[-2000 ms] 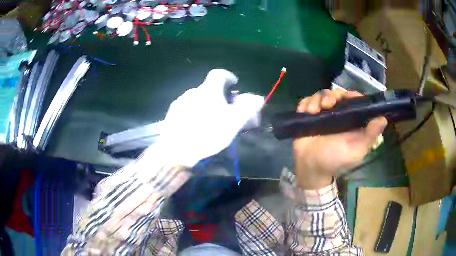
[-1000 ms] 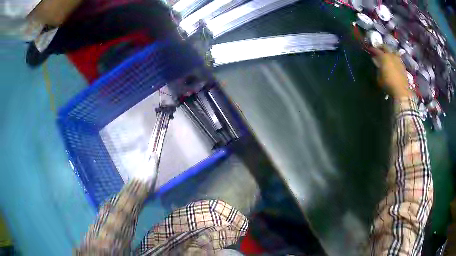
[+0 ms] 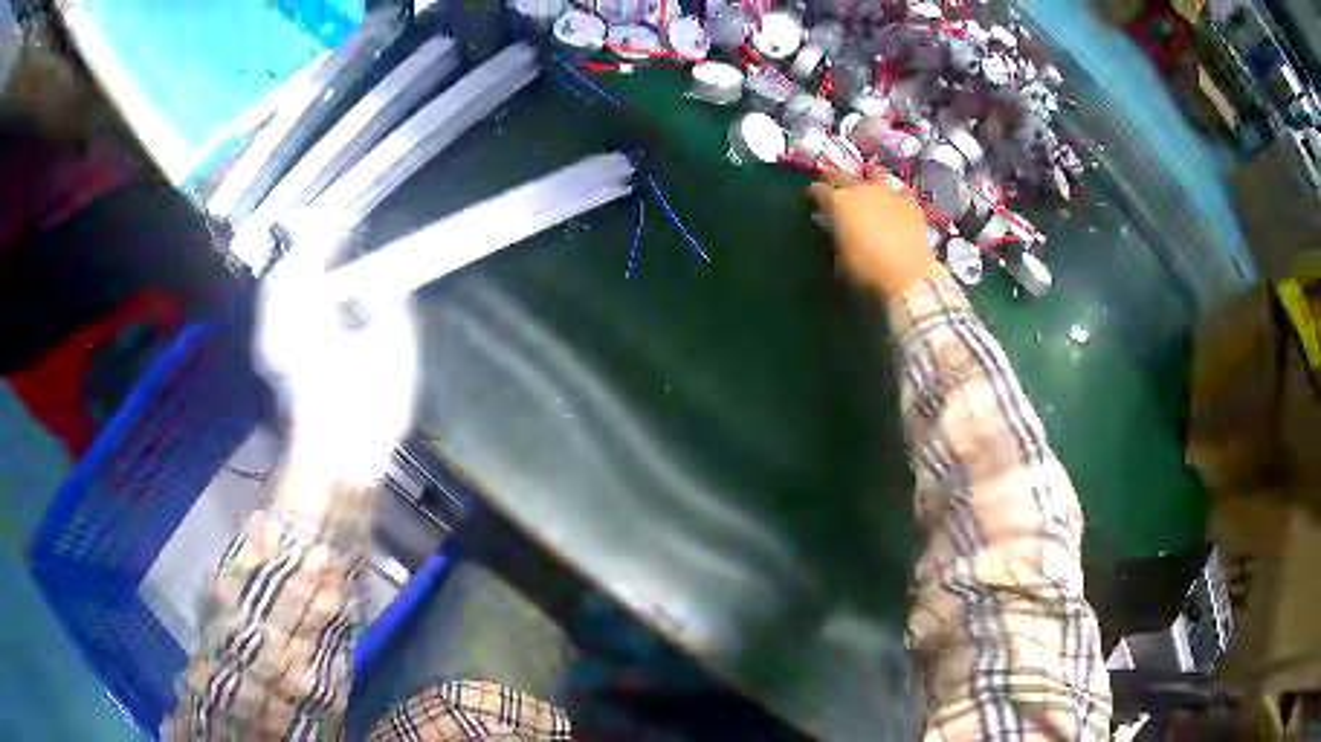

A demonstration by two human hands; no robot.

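Observation:
My left hand point(image 3: 336, 363), in a white glove, is blurred and overexposed at the near end of a long silver-white channel point(image 3: 493, 225); whether its fingers grip it cannot be told. Thin blue wires point(image 3: 674, 218) hang from the channel's far end. My bare right hand point(image 3: 877, 232) is at the near edge of the motor pile point(image 3: 949, 123), a heap of silver discs with red leads. Its fingertips touch or overlap the discs, and a grip cannot be made out.
More channels point(image 3: 391, 138) lie in parallel at the upper left. A blue basket point(image 3: 109, 478) holding channel units and a white sheet is at the lower left. The dark green mat point(image 3: 724, 392) covers the bench. A metal box point(image 3: 1202, 616) and cardboard boxes point(image 3: 1253, 420) are at the right.
My left hand has left the basket, where it held a channel unit, and moved to the channels on the bench. My right hand remains at the motors. The electric screwdriver has left my right hand.

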